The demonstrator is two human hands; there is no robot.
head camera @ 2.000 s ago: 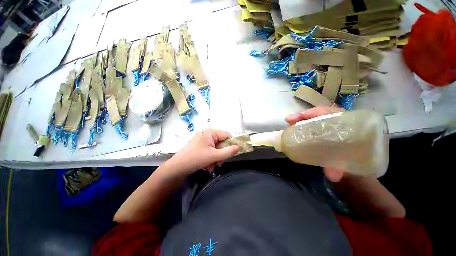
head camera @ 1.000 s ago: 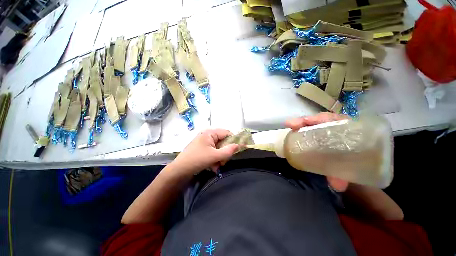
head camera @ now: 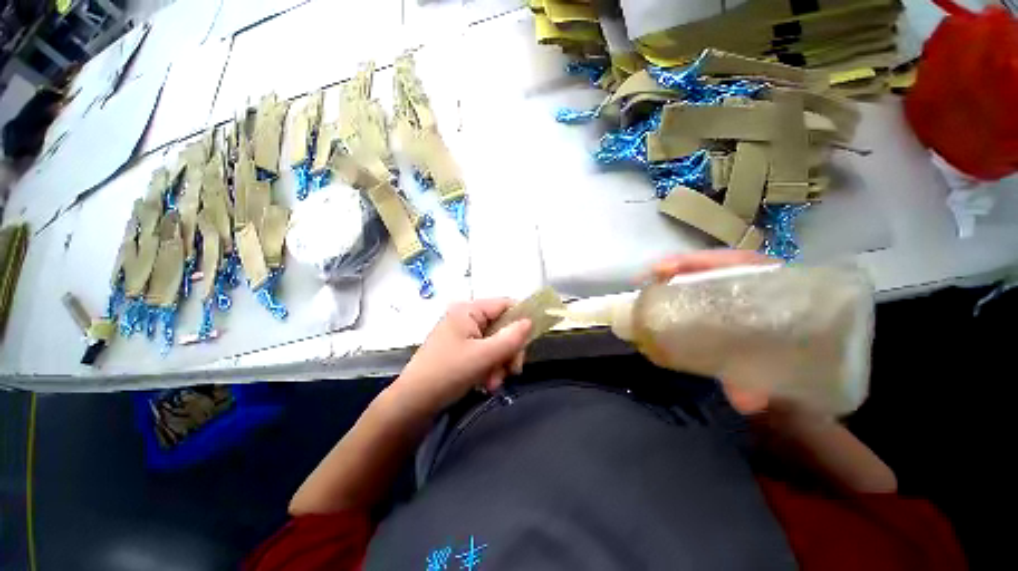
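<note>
My left hand [head camera: 467, 351] pinches a short tan strap tab [head camera: 536, 312] between thumb and fingers, above the table's front edge. My right hand [head camera: 714, 263] is wrapped around a translucent, yellowish glue bottle [head camera: 759, 335], which lies nearly level and hides most of the hand. The bottle's pale nozzle [head camera: 592, 311] points left, with its tip at the tab's right end. Whether the tip touches the tab is hard to tell. The tab's other end is hidden by my left fingers.
Rows of tan tabs with blue hooks [head camera: 268, 292] lie at left, around a white round item [head camera: 327, 228]. More tabs [head camera: 731, 139] are piled at right, before stacked panels [head camera: 820, 34]. A red bag [head camera: 966, 95] is far right. A blue crate [head camera: 207, 429] is below the table [head camera: 514, 240].
The tab has tilted slightly in my left hand, with its free end turned up. The bottle has shifted and tilted a little, its nozzle staying by the tab. Both hands keep their holds.
</note>
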